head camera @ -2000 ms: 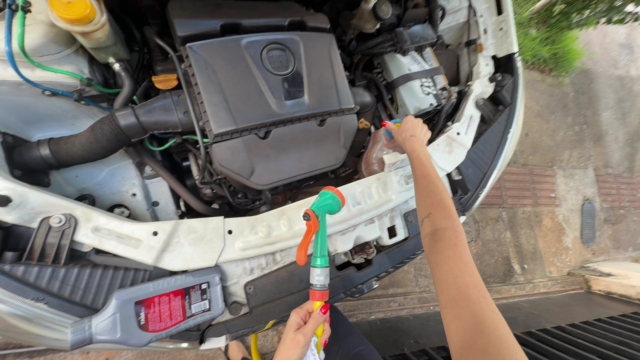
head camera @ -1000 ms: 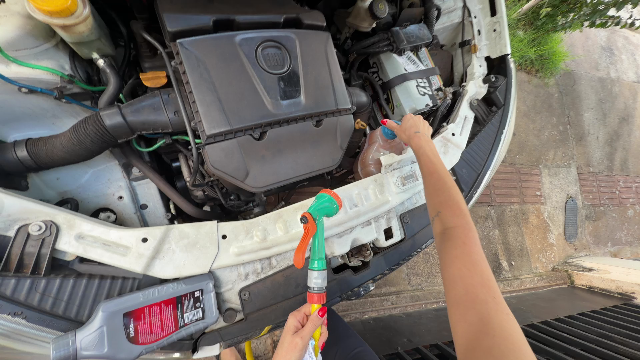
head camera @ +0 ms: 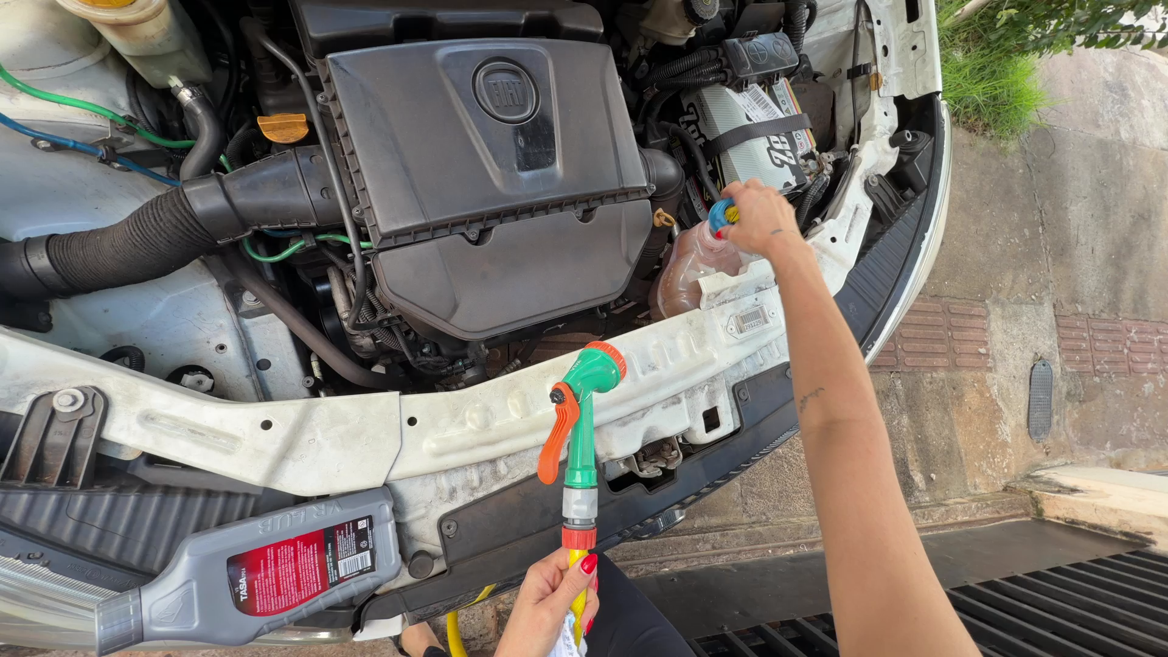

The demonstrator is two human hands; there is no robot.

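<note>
My left hand (head camera: 557, 607) grips the yellow hose just below the red and grey connector of a green and orange spray nozzle (head camera: 584, 420), held upright at the front of a car's engine bay. My right hand (head camera: 759, 219) has its fingers around the blue and yellow cap (head camera: 723, 215) at the top of a translucent washer or coolant reservoir (head camera: 698, 269), beside the battery. Whether the cap is loose or seated cannot be told. A grey plastic fluid bottle (head camera: 265, 566) lies on its side across the front edge of the car, left of the nozzle.
A black engine cover (head camera: 493, 137) fills the middle of the bay, with a strapped battery (head camera: 753, 137) to its right. The white front crossmember (head camera: 547, 406) runs between the hands. A black metal grating (head camera: 1077, 602) is at the lower right.
My right hand stays at the reservoir cap, its fingers now bunched more tightly over it. My left hand keeps the hose and nozzle in about the same place.
</note>
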